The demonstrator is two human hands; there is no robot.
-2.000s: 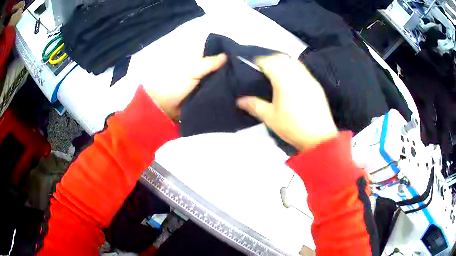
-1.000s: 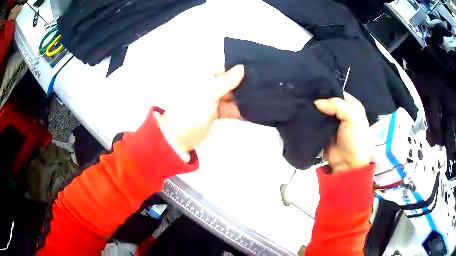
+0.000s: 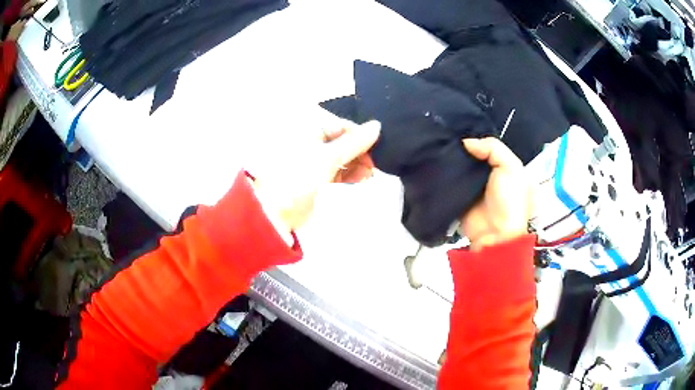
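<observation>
A black cloth panel (image 3: 427, 126) is held between my two hands above the white table, with pointed corners at its upper left. My left hand (image 3: 328, 164) pinches its left edge between thumb and fingers. My right hand (image 3: 499, 190) grips its right side, thumb on top, the other fingers partly hidden beneath the cloth. A thin white pointed thing (image 3: 507, 123) sticks up beside my right thumb; I cannot tell what it is. Small whitish marks show on the panel.
The white sewing machine head (image 3: 583, 183) with a blue stripe is at the right. Larger bunched black cloth (image 3: 533, 84) lies behind the panel. A dark stack of cut pieces (image 3: 160, 46) and yellow-green scissors handles (image 3: 75, 75) are at the far left. A ruler strip (image 3: 328, 331) follows the front edge.
Compared with two seconds ago, the folded panel is spread out more and my hands are farther apart. Over the last second, a second pointed corner has appeared at its left.
</observation>
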